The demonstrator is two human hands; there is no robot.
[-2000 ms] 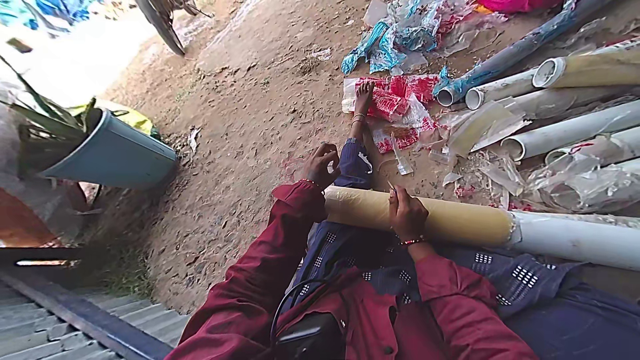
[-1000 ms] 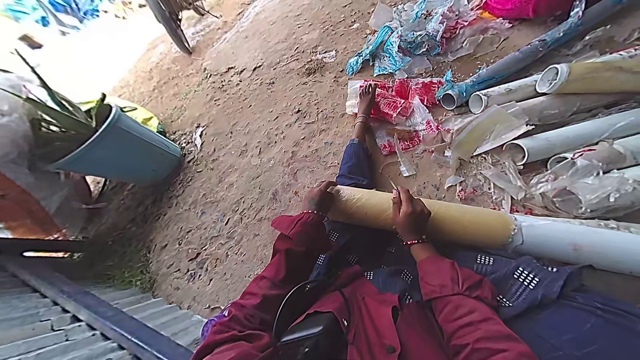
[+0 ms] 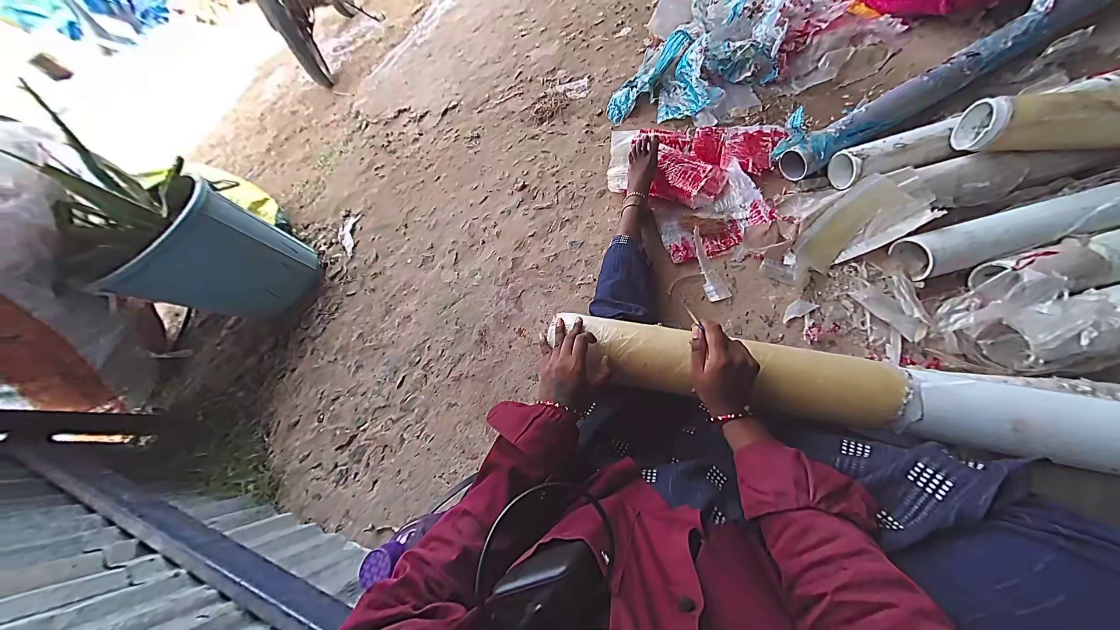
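A long white pipe (image 3: 1006,420) lies across my lap, its left part wrapped in a yellowish-brown covering (image 3: 814,381). My left hand (image 3: 570,360) rests on the pipe's left end, fingers curled over the rim. Farther right on the wrapped part, my right hand (image 3: 722,366) grips a small thin pointed tool (image 3: 693,317), its tip pointing up and away from me. What kind of tool it is, I cannot tell. Beyond the pipe, my bare foot (image 3: 643,166) is on red and white plastic scraps (image 3: 700,171) on the ground.
Several pipes (image 3: 1006,223) lie at the right among clear plastic scraps (image 3: 892,311). Blue plastic shreds (image 3: 722,61) lie at the top. A blue-grey bucket with a plant (image 3: 232,254) stands at the left, above a corrugated sheet and metal bar (image 3: 175,542). A wheel (image 3: 297,39) shows at upper left.
My left hand, raised just off the pipe's left end two seconds ago, has come down onto it. My right hand remains on the wrapped part.
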